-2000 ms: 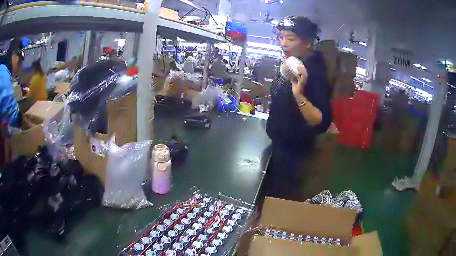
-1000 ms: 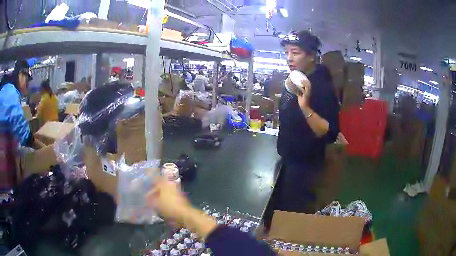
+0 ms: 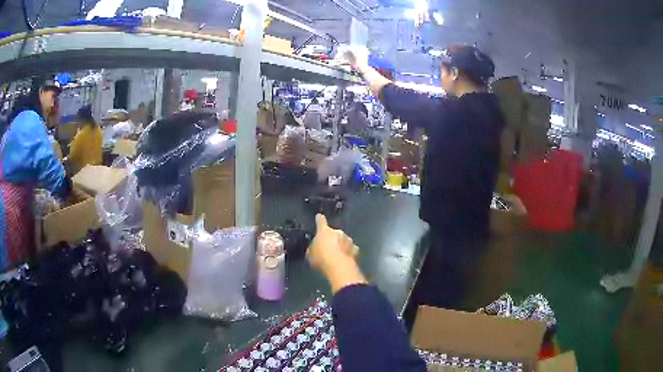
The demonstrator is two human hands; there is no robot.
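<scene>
My right hand (image 3: 333,251) is raised over the bench, arm in a dark sleeve. One finger points up and away, the others look curled, and no held thing shows. My left hand is out of the picture. Below and partly behind my sleeve lies a tray of small white-topped motor assemblies (image 3: 294,347) in rows with red wires. A pink-lilac bottle (image 3: 270,280) stands upright left of my hand, beside a crumpled clear plastic bag (image 3: 218,276).
An open carton (image 3: 476,336) with more assemblies is at right. A person in dark clothes (image 3: 461,160) stands beyond it, one arm raised to the overhead shelf (image 3: 182,49). A post (image 3: 249,123) rises behind the bottle. A black heap (image 3: 94,290) lies left.
My right hand has moved from in front of the bag and bottle to the right and up, uncovering both. The standing person has turned away and reached up to the shelf.
</scene>
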